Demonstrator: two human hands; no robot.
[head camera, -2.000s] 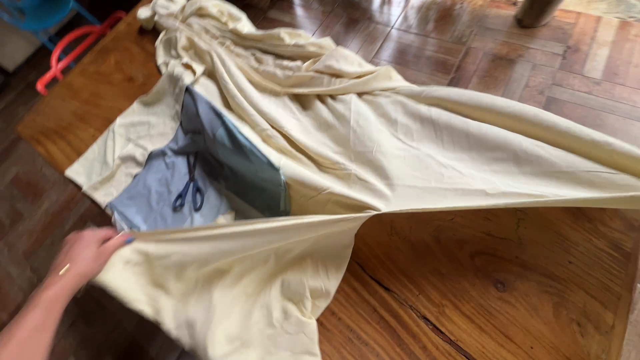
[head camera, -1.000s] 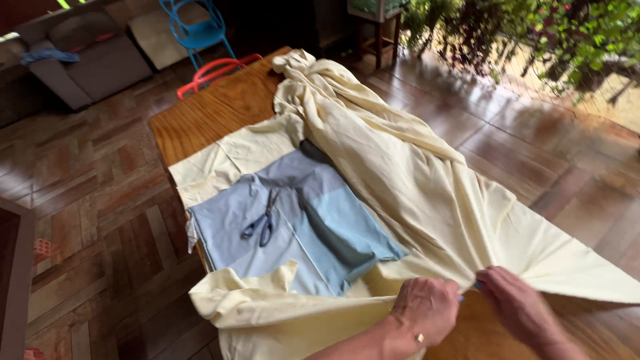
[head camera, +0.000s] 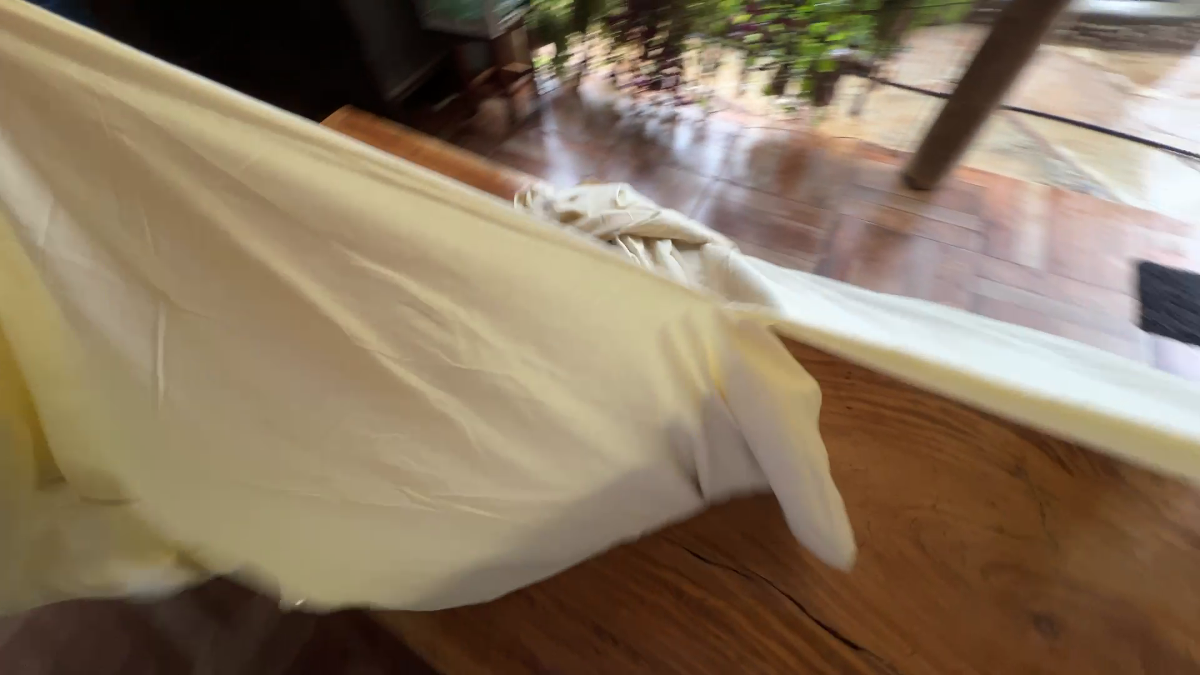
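Note:
A large pale yellow cloth (head camera: 375, 356) is stretched across the left and middle of the head view, raised toward the upper left, its lower edge over a wooden table (head camera: 937, 525). One narrow band of it runs taut to the right edge. Bunched folds (head camera: 656, 225) of the cloth rest behind, near the table's far part. Neither my left hand nor my right hand can be seen. The grey-blue fabric and the scissors are hidden from view.
A dark wooden post (head camera: 975, 94) stands on the tiled floor (head camera: 937, 234) beyond the table. Leafy plants (head camera: 750, 47) are at the back. A dark mat (head camera: 1167, 302) lies at the right edge. The tabletop has a long crack.
The cloth has been lifted and spread across the left, covering the blue fabric and scissors seen before. Both hands have left the view, which has swung to the right.

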